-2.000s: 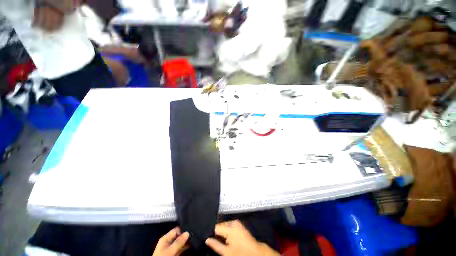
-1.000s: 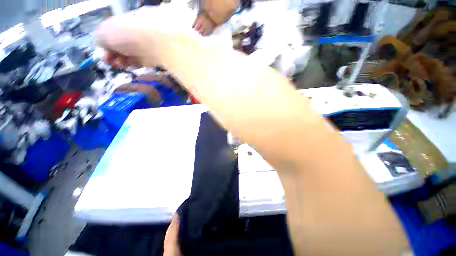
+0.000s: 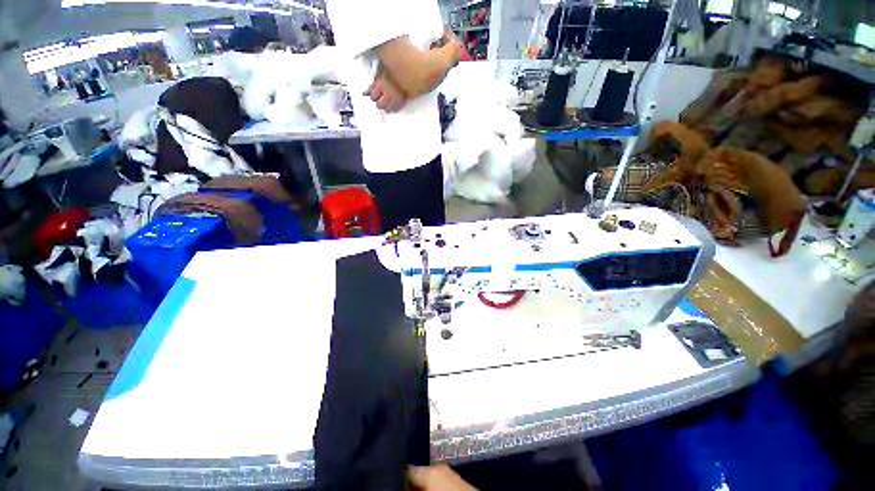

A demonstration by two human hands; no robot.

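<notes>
A long black cut piece (image 3: 369, 374) lies on the white sewing table (image 3: 240, 355), running from beside the needle down over the front edge. Its right edge is by the presser foot (image 3: 420, 321) of the white lockstitch machine (image 3: 547, 278). My right hand (image 3: 439, 478) is at the bottom edge, mostly cut off, with fingertips at the cloth's lower right edge; its grip cannot be made out. My left hand is not in view.
A slim metal tool (image 3: 614, 339) and a red ring-shaped item (image 3: 501, 299) are on the machine's right side. Blue crates (image 3: 177, 251) stand left, a red stool (image 3: 349, 212) behind. A person (image 3: 403, 105) stands beyond the table with arms folded. Brown fabric (image 3: 748, 173) is heaped right.
My right arm, raised across the view a second ago, has come back down to the cloth. My left hand has left the picture. The view has tilted up, showing more of the workshop.
</notes>
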